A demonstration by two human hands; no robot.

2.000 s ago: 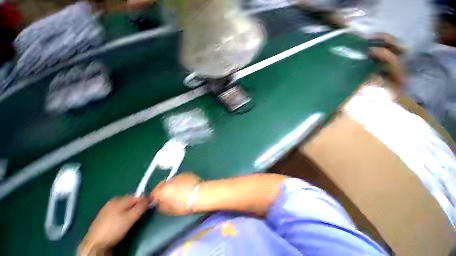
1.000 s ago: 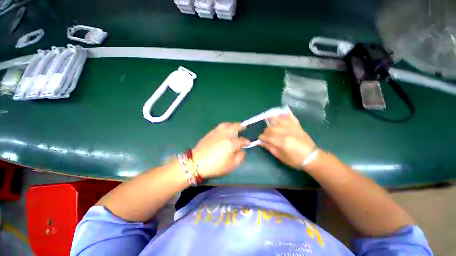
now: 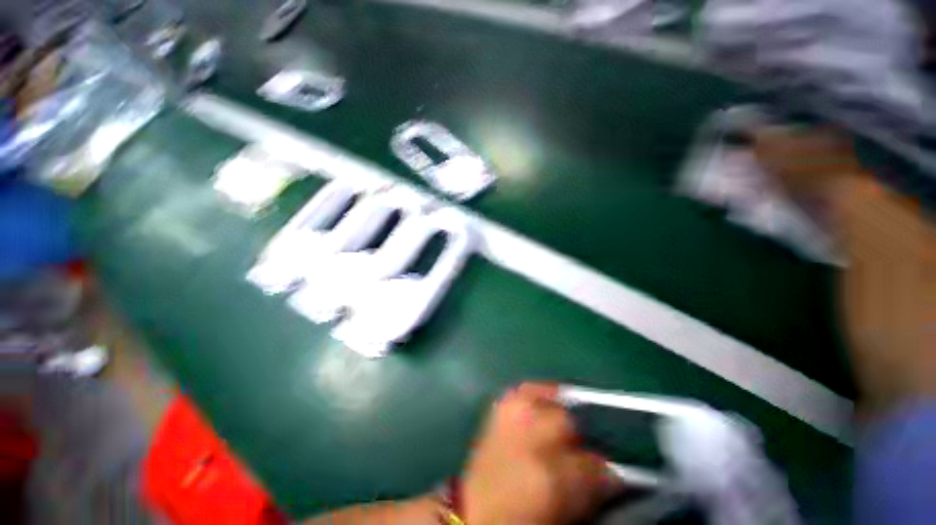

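Note:
My left hand (image 3: 539, 461), at the bottom centre, grips a white coiled cable (image 3: 626, 400) by one end of its loop. The cable's round head (image 3: 708, 446) points right and is blurred. A bare arm with a blue sleeve reaches up from the right edge, apparently my right arm. Its hand (image 3: 801, 159) is closed around a blurred white stack (image 3: 734, 169) over the far lane. A finished stack of several white cable loops (image 3: 380, 272) lies on the near bench, left of my left hand.
A pale strip (image 3: 657, 318) crosses the green bench diagonally. Single cable coils (image 3: 446, 159) lie beyond it. A small pale bundle (image 3: 251, 179) and clear plastic (image 3: 98, 113) are at upper left. A red stool (image 3: 200, 467) is at lower left. A large pale bundle (image 3: 821, 41) is at upper right.
The view has swung left. My left hand still holds a cable; my right hand has let go of it and reached forward to the white stack.

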